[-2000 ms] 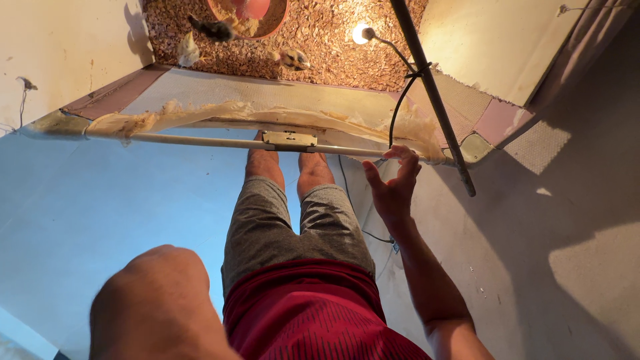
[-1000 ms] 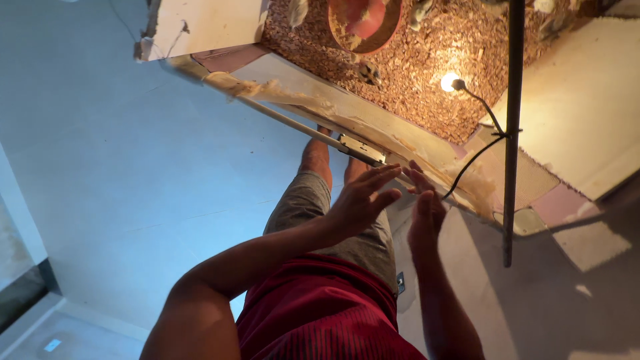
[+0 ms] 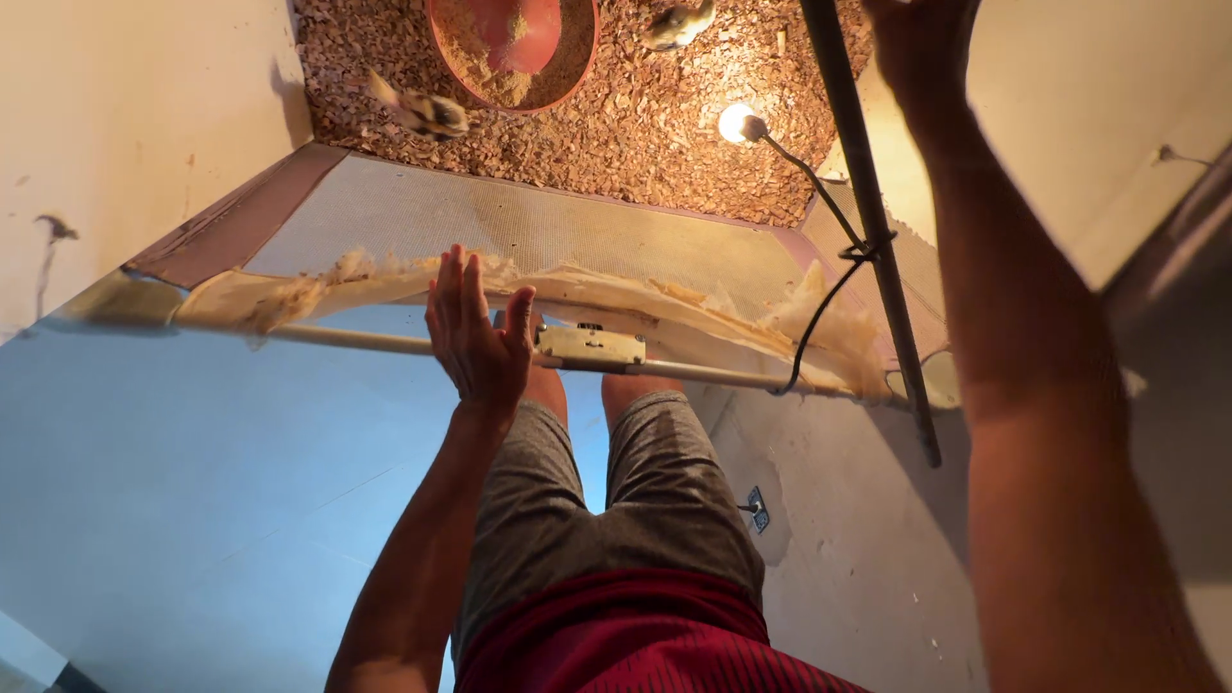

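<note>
My left hand (image 3: 481, 332), its fingers extended, is at the pale front rail (image 3: 356, 339), just left of a metal latch-like fitting (image 3: 590, 346); whether it touches the rail I cannot tell. My right hand (image 3: 919, 43) is raised at the top edge, right of a dark rod (image 3: 871, 202), its fingers cut off by the frame. A black cable (image 3: 813, 178) loops around the rod and leads to a lit bulb (image 3: 739, 123) over wood shavings (image 3: 654, 144). Two chicks (image 3: 433, 115) (image 3: 679, 26) are near a red feeder dish (image 3: 577, 58) holding feed.
A mesh panel (image 3: 539, 207) with torn, peeling sheeting (image 3: 703, 308) forms the near side of the pen. Pale boards stand at the left (image 3: 144, 115) and right (image 3: 1078, 125). A wall outlet (image 3: 758, 510) with a plug is below the rail, right of my legs.
My hands, close together a second ago, are now apart: the left at the front rail, the right raised past the rod. The view has shifted.
</note>
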